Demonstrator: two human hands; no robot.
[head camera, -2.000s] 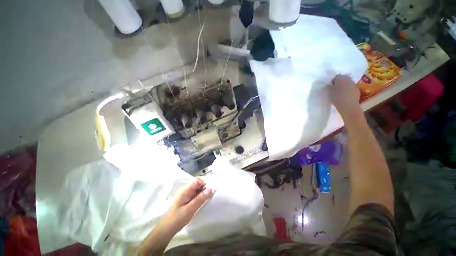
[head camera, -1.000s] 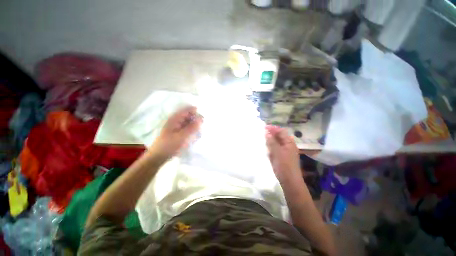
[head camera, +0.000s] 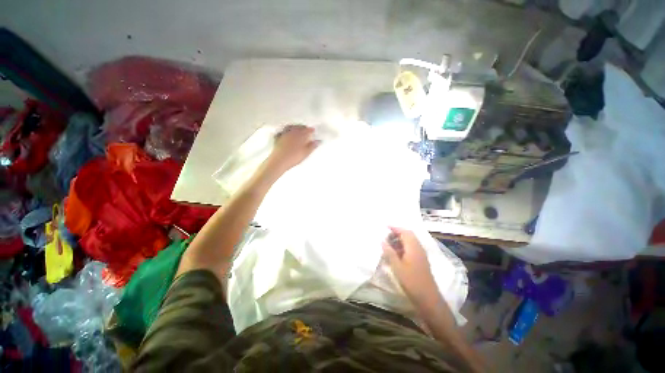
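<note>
A large white fabric piece (head camera: 328, 189), strongly overexposed, lies over the pale table and hangs onto my lap. My left hand (head camera: 297, 144) lies on its upper left part, on the table. My right hand (head camera: 402, 251) is at its lower right, near the table's front edge, with the fingers closed on the fabric; a small dark thing shows at the fingers, too unclear to name. The overlock machine (head camera: 510, 153), with a green label on its white head cover (head camera: 456, 113), stands right of the fabric. The needle area is lost in glare.
Smaller white cut pieces (head camera: 605, 182) lie right of the machine and overhang the table edge. A lamp (head camera: 410, 93) is left of the head. Red cloth (head camera: 131, 211), green cloth (head camera: 157, 288) and plastic bags (head camera: 73, 313) are heaped left. Purple (head camera: 536, 288) and blue (head camera: 523, 320) items lie lower right.
The view has turned left. My right hand has come from the cut pieces back to the main fabric, then down toward the front edge. My left hand has moved up and lies flatter on the fabric.
</note>
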